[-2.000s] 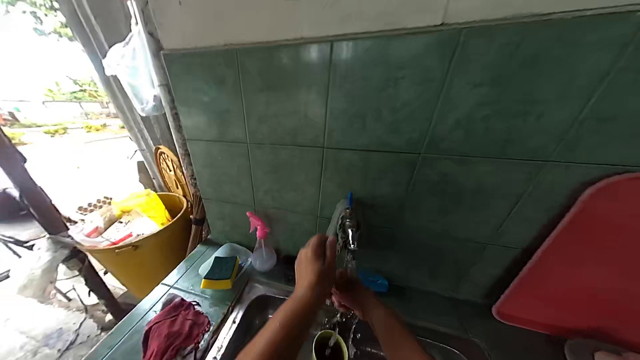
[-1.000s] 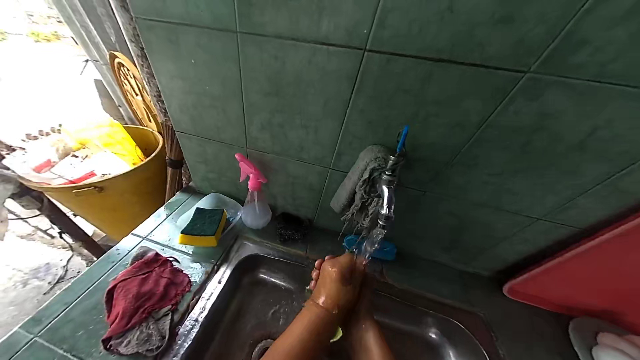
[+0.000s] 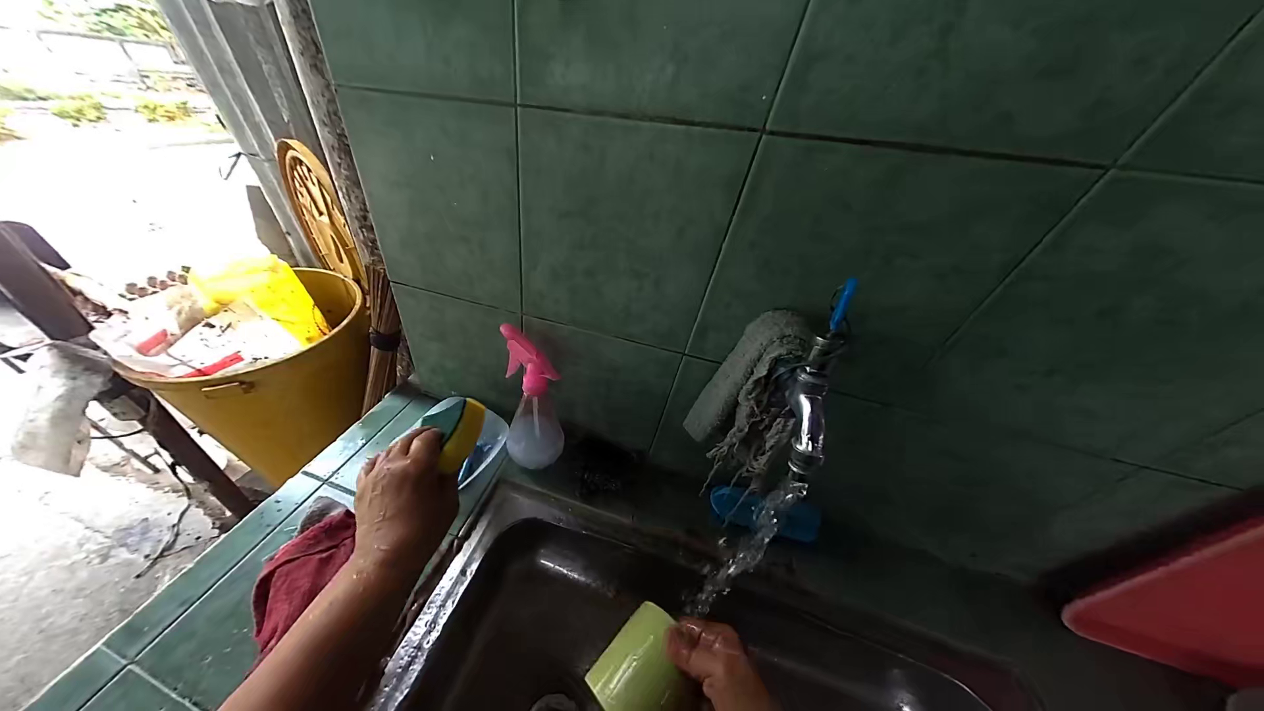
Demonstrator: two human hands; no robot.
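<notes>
My left hand [image 3: 407, 494] grips a yellow sponge with a green scouring side [image 3: 460, 434], raised at the clear plastic container [image 3: 491, 446] on the tiled counter. Low over the metal sink [image 3: 553, 583], my right hand [image 3: 713, 656] holds a light green cup [image 3: 640, 664], its fingers at the rim. Water [image 3: 743, 559] runs from the metal faucet [image 3: 808, 420] just above that hand. Whether the water enters the cup cannot be told.
A pink-topped spray bottle [image 3: 536, 430] stands behind the sink's left corner. A red cloth [image 3: 306, 573] lies on the counter [image 3: 202, 617]. A grey cloth [image 3: 755, 375] hangs beside the faucet. A blue object [image 3: 765, 513] lies below it; a red board [image 3: 1175, 602] is at right.
My hands, together under the water a second ago, have moved apart. The left went to the sponge, which lay on the counter side, and took hold of it. The right now holds the green cup.
</notes>
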